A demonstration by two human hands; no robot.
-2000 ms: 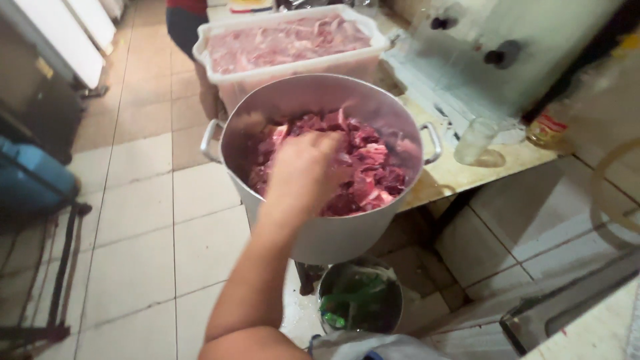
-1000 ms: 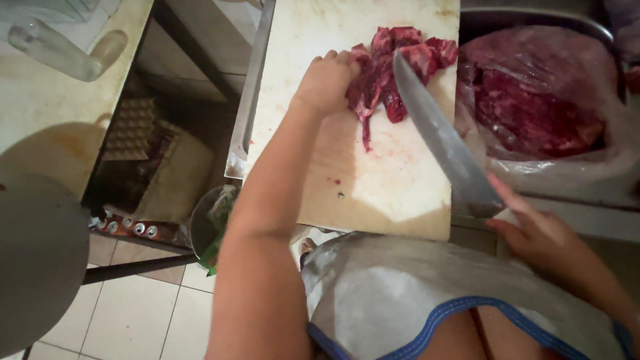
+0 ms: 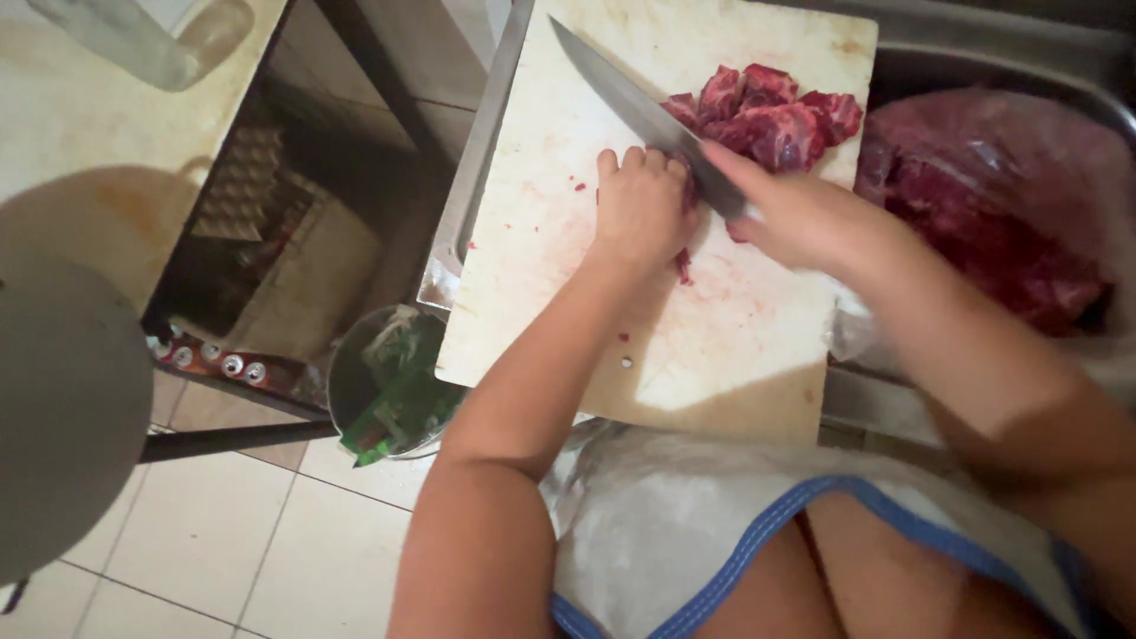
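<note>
My right hand (image 3: 781, 209) grips a large kitchen knife (image 3: 635, 102) by its handle, the blade slanting up and left over a white cutting board (image 3: 532, 293). Under the curled fingers of my left hand (image 3: 646, 200) is a piece of raw red meat (image 3: 688, 191), mostly hidden, with the blade right beside it. Several cut chunks of raw meat (image 3: 777, 133) lie together at the board's upper right. To the right, more raw meat (image 3: 985, 240) rests in a clear plastic bag (image 3: 1047, 146) in a steel sink.
The steel sink's rim (image 3: 958, 35) runs behind the board. At left are a large metal pot (image 3: 67, 417), a table (image 3: 80, 124) with a clear glass (image 3: 133, 44), and a shelf with egg cartons (image 3: 240, 186) and cans (image 3: 232, 364). A bin (image 3: 342, 373) holding green plastic stands below.
The view has swung from the pot of meat to the cutting board. Since one second ago, my left hand has moved off the main meat pile, and the knife now lies across beside my left fingers.
</note>
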